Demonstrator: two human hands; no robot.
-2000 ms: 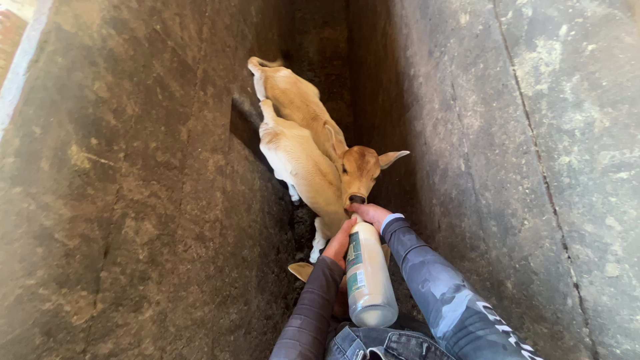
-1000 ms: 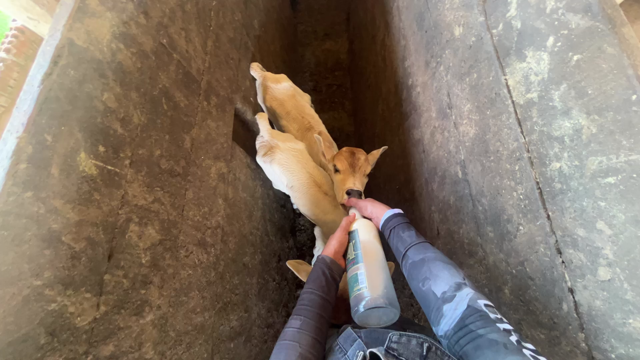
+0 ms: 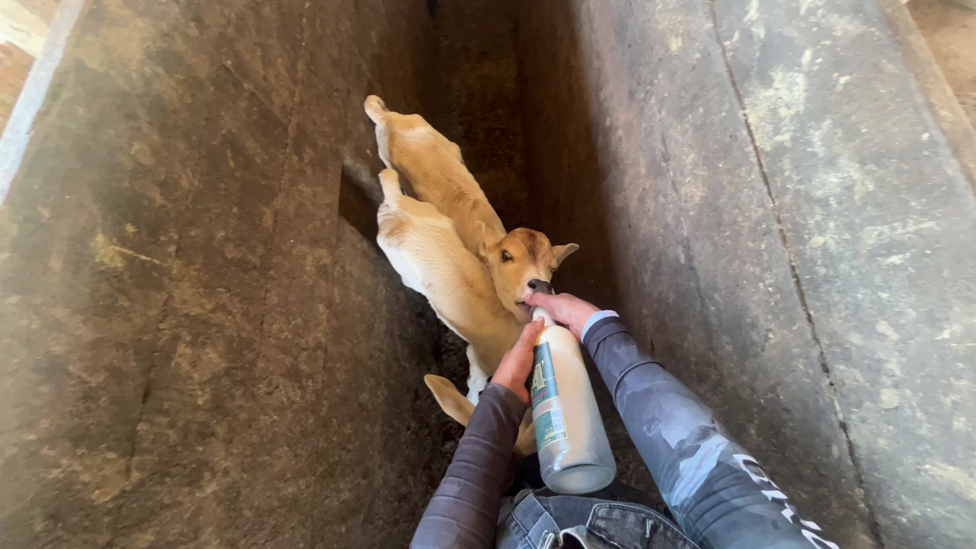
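A glass bottle (image 3: pixel 576 404) of whitish liquid, with a printed label, slants up toward a tan calf (image 3: pixel 438 171). The fingers of my left hand (image 3: pixel 521 362) hold the bottle's left side near its shoulder. At its neck, my right hand (image 3: pixel 563 311) grips beside the calf's mouth; the bottle's tip is hidden there. The calf's face points up, its muzzle against my right fingers. Alongside it stands a paler calf (image 3: pixel 450 282), whose head is mostly hidden under my left forearm and the bottle; one ear shows.
A stained concrete wall (image 3: pixel 191 290) rises on the left, with a dark opening (image 3: pixel 358 198) beside the calves. Another concrete wall (image 3: pixel 770 229), crossed by a long crack, stands on the right. Between them runs a narrow, dark, dirty floor (image 3: pixel 484 107).
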